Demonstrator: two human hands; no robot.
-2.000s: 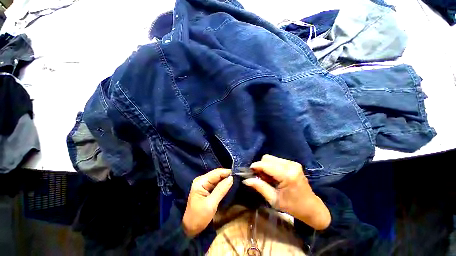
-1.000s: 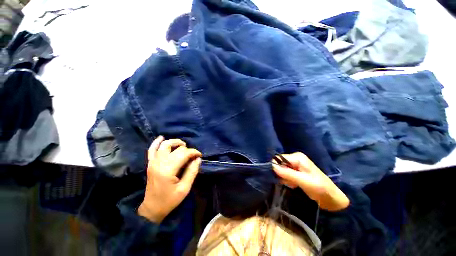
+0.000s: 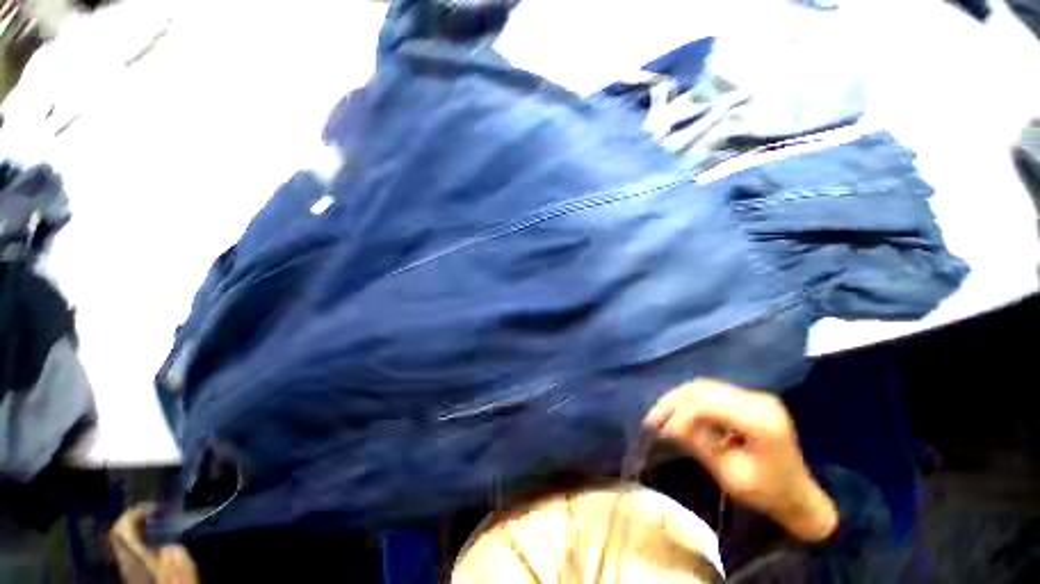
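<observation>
A blue denim jacket (image 3: 490, 274) with pale topstitching lies spread over the table's front edge, blurred by motion. My left hand (image 3: 154, 550) is at the bottom left by the jacket's lower left corner, partly cut off by the frame's bottom edge and blurred; its grip is unclear. My right hand (image 3: 741, 451) is at the jacket's front edge, right of centre, fingers curled. Something small and dark shows within its fingers, too blurred to name. A small white patch (image 3: 323, 205) shows at the jacket's upper left.
The white table (image 3: 114, 228) curves across the view. Black and grey garments (image 3: 40, 331) hang at its left edge. A grey piece with white cord (image 3: 776, 108) lies beyond the jacket, and a darker denim piece (image 3: 850, 228) lies at right. A light rounded shape (image 3: 587, 536) is at bottom centre.
My left hand has moved far left and down, away from the jacket's middle. The jacket is now stretched out towards the lower left. My right hand has moved slightly right and lower.
</observation>
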